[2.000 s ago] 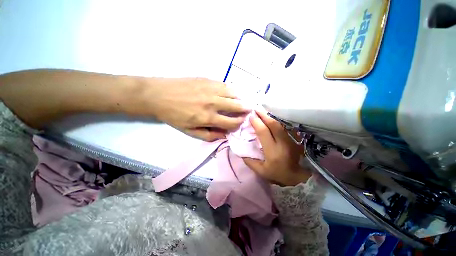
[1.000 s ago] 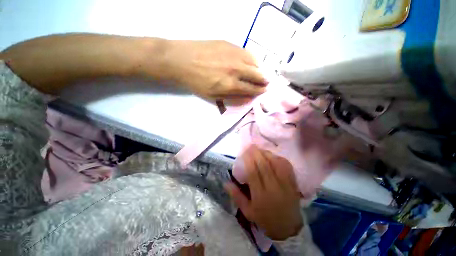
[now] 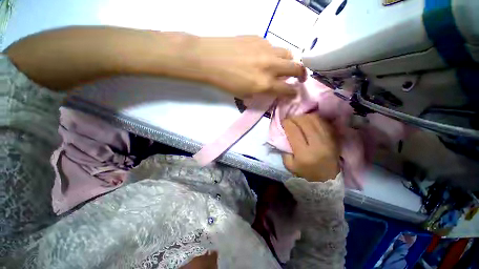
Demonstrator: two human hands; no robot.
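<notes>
The pink garment piece lies bunched under the front of the sewing machine head. My left hand comes from the left, with bent fingertips on the cloth close to the needle area; the needle is hidden. My right hand grips the cloth nearer the table edge, slightly blurred. A narrow pink strip runs from under my left hand to the table's front edge. A small dark object shows under my left hand; I cannot tell what it is.
The white table has a grey ruler edge. Pink cloth hangs below it at left, and more lies low beside my right sleeve. A blue bin stands at lower right. Dark cables and parts are under the machine head at right.
My right hand has moved up from the table edge onto the cloth. The cloth spread at the right is now more bunched. The view has shifted, so the machine sits higher.
</notes>
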